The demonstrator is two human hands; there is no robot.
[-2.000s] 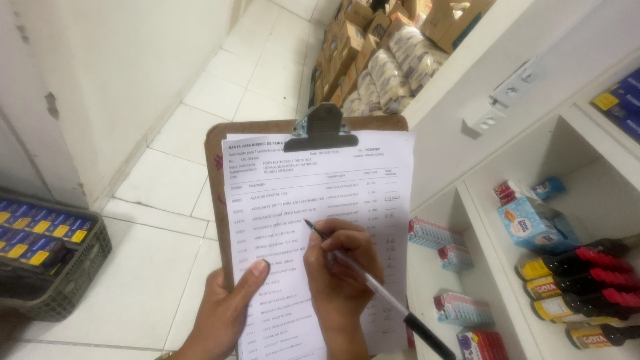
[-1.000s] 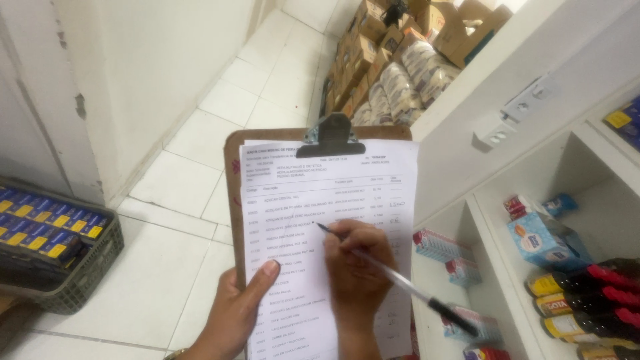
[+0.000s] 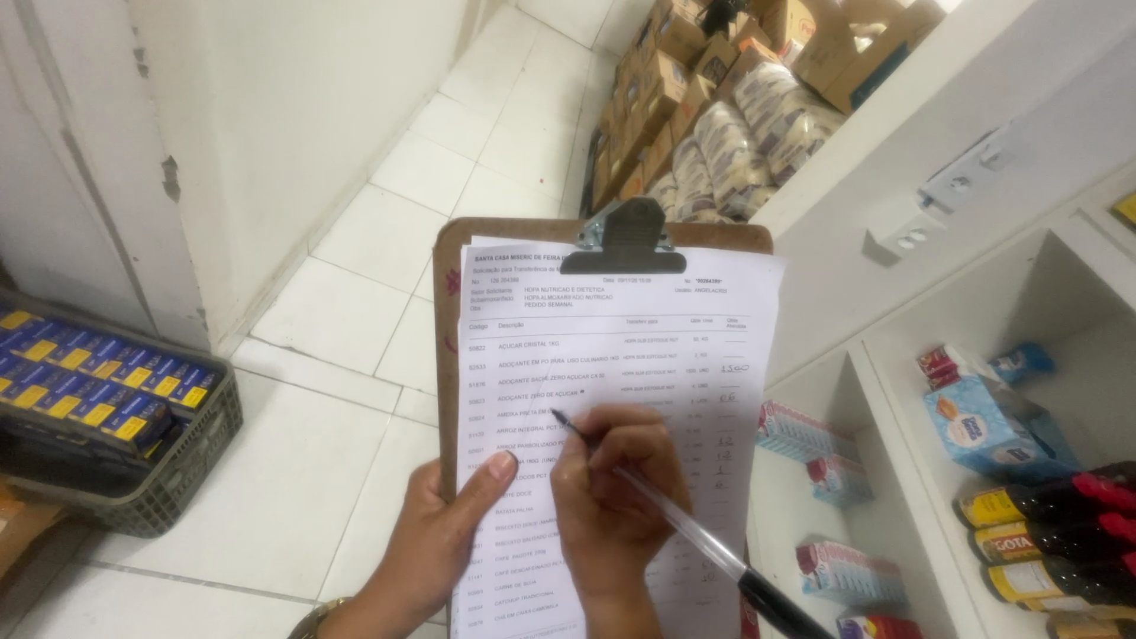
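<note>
A brown clipboard [image 3: 446,355] with a black metal clip [image 3: 625,244] bears printed paper sheets [image 3: 621,311] with a list and some handwritten entries at the right. My left hand [image 3: 444,524] grips the clipboard's left edge, thumb lying on the sheet. A ballpoint pen [image 3: 683,519] with a clear barrel and black cap on its rear end is held in my right hand [image 3: 621,488], which rests on the paper. The pen's tip points at the upper-left part of the list; whether it touches the paper cannot be told.
A grey plastic crate [image 3: 195,453] of blue and yellow boxes stands at left beside a wall [image 3: 293,106]. White shelves [image 3: 874,417] at right hold small cartons [image 3: 803,430], a light-blue package [image 3: 985,426] and dark bottles [image 3: 1021,541]. Cardboard boxes [image 3: 657,89] and plastic-wrapped packs [image 3: 732,146] are stacked behind.
Both hands keep their hold on the clipboard and pen. Compared with two seconds ago, the pen tip has moved a little lower on the list.
</note>
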